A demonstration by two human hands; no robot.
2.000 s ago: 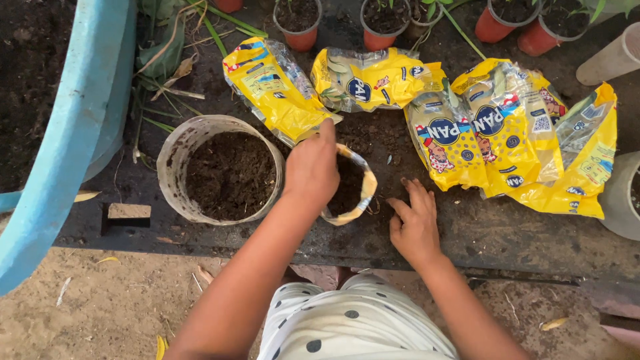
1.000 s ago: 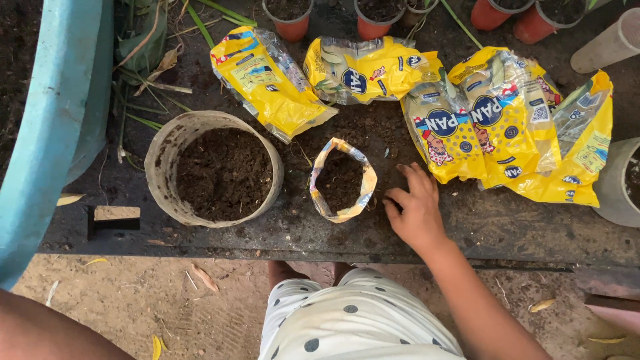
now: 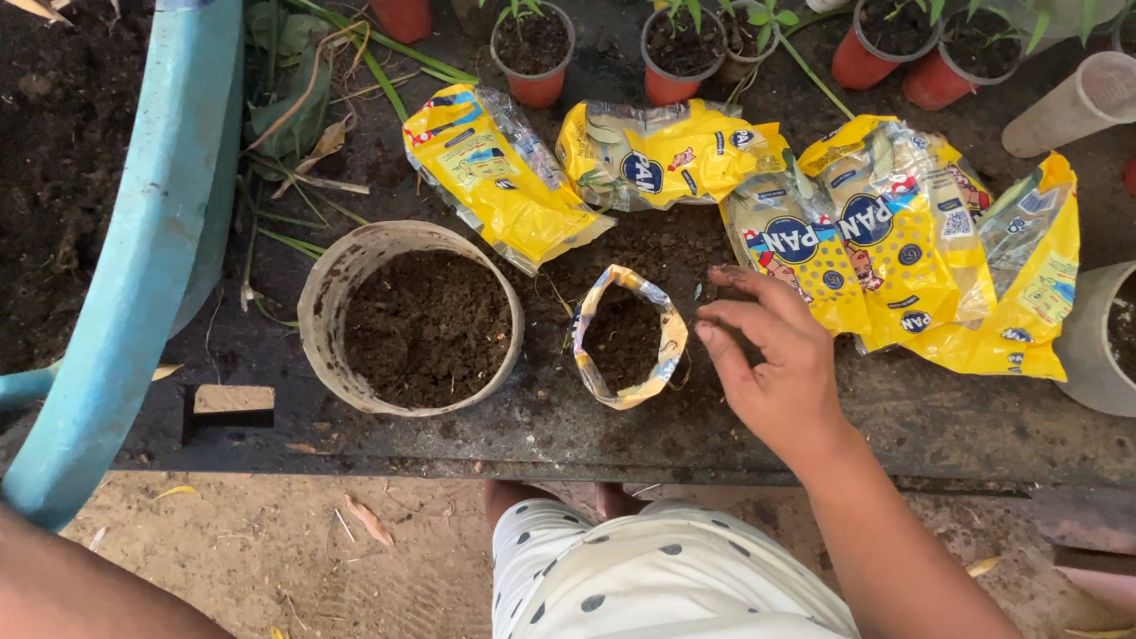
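A small planting bag with a rolled plastic rim [image 3: 672,335] stands on the dark bench, partly filled with dark soil [image 3: 624,335]. Just right of it is my right hand [image 3: 774,351], its soil-stained fingers apart and holding nothing; they point toward the rim without gripping it. To the bag's left, a wide translucent plastic container [image 3: 321,351] holds more loose soil. Only a blurred part of my left arm [image 3: 71,581] shows at the lower left, with the hand itself outside the frame. Behind lie yellow P.A.N. plastic packages [image 3: 497,177], crumpled and partly overlapping on the right.
A blue basin rim [image 3: 133,266] with soil inside crosses the left side. Red pots with seedlings [image 3: 537,84] line the back. A translucent cup [image 3: 1056,111] and a grey container [image 3: 1087,346] are at right. Cut leaves [image 3: 293,115] lie beside the basin.
My left hand was at the small bag's rim, then left toward the lower left, out of view. My right hand stays beside the bag.
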